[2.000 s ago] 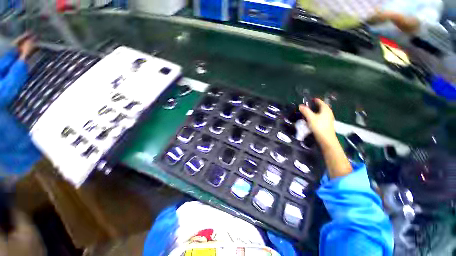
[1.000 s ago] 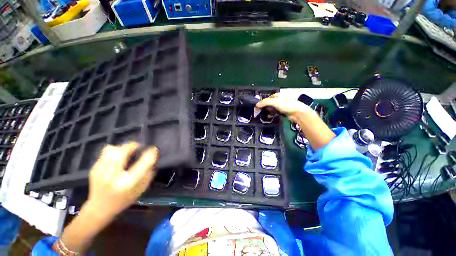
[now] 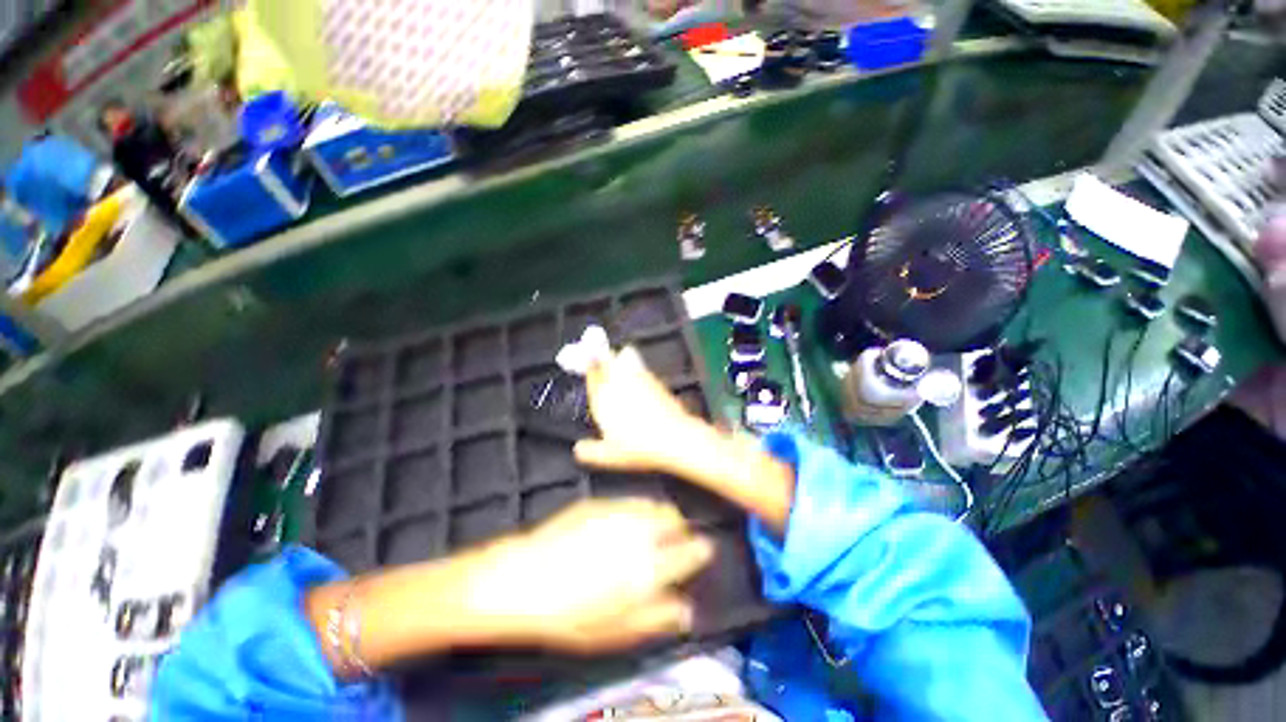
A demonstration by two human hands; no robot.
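A black foam compartment tray (image 3: pixel 480 339) lies in front of me, its visible pockets empty. My right hand (image 3: pixel 642 416) is over its upper right part. A small white piece (image 3: pixel 581 350) is at the fingertips; it is blurred. A dark, shiny blurred patch shows just below that piece; I cannot tell what it is. My left hand (image 3: pixel 599 571) is over the near part of the tray, blurred, palm down; its fingertips are unclear. The filled watch pockets seen earlier do not show.
A white tray (image 3: pixel 85 529) with scattered units is at left. Watch units (image 3: pixel 743 308), a fan (image 3: pixel 942 268), a bottle (image 3: pixel 886 384) and tangled cables (image 3: pixel 1079 451) are at right. Two small open units (image 3: pixel 769 229) lie on the dark green belt beyond.
The empty tray held tilted by my left hand now lies flat in front, covering the filled pockets. Both hands are now over it, close together. The view has turned right.
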